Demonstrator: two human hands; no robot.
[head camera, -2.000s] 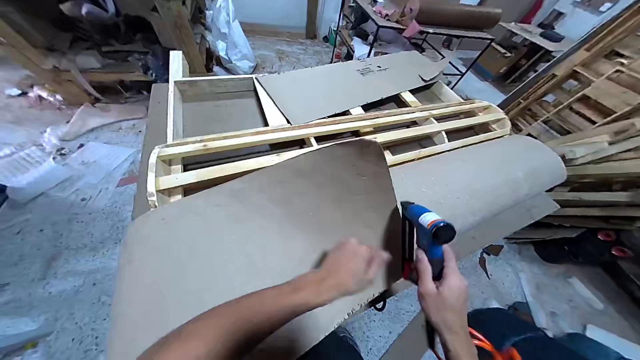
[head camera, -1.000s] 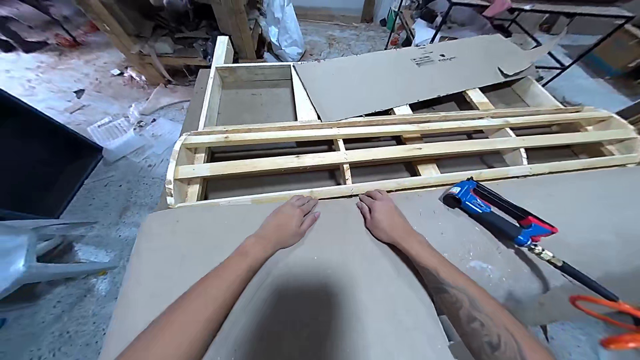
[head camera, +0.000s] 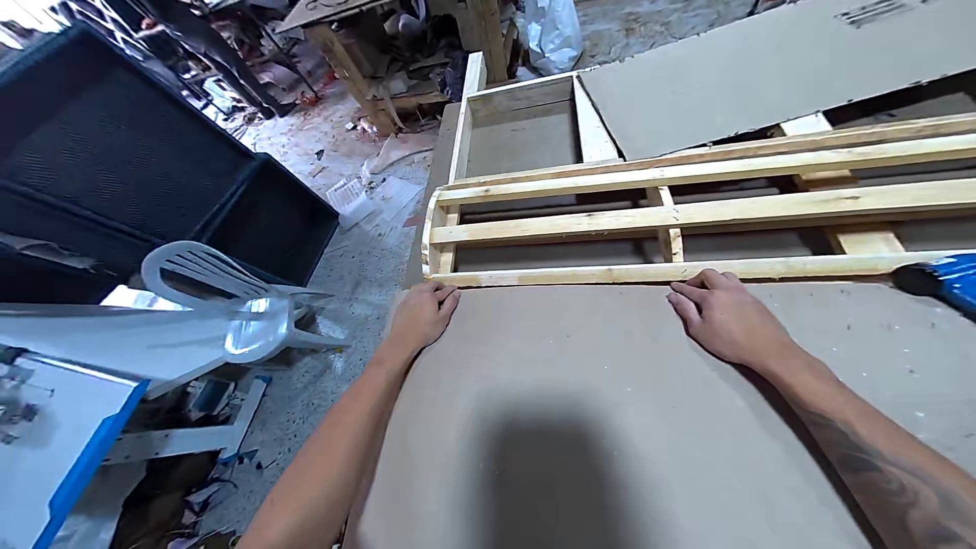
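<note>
A large sheet of brown cardboard spreads below the slatted wooden frame, its far edge along the nearest slat. My left hand grips the sheet's far left corner, close to the frame's rounded end. On the same edge, farther right, my right hand rests with curled fingers against the slat. Part of a blue pneumatic stapler shows at the right border, lying on cardboard. Another cardboard piece lies over the back of the frame.
A white plastic chair and dark upholstered furniture stand left on the floor. At the lower left is a white surface with a blue edge. Behind are a wooden workbench, a white plastic bag and a person.
The stapler, in my right hand two seconds ago, lay on the cardboard one second ago. Since then my left hand has moved left along the edge to the corner. The view has shifted left.
</note>
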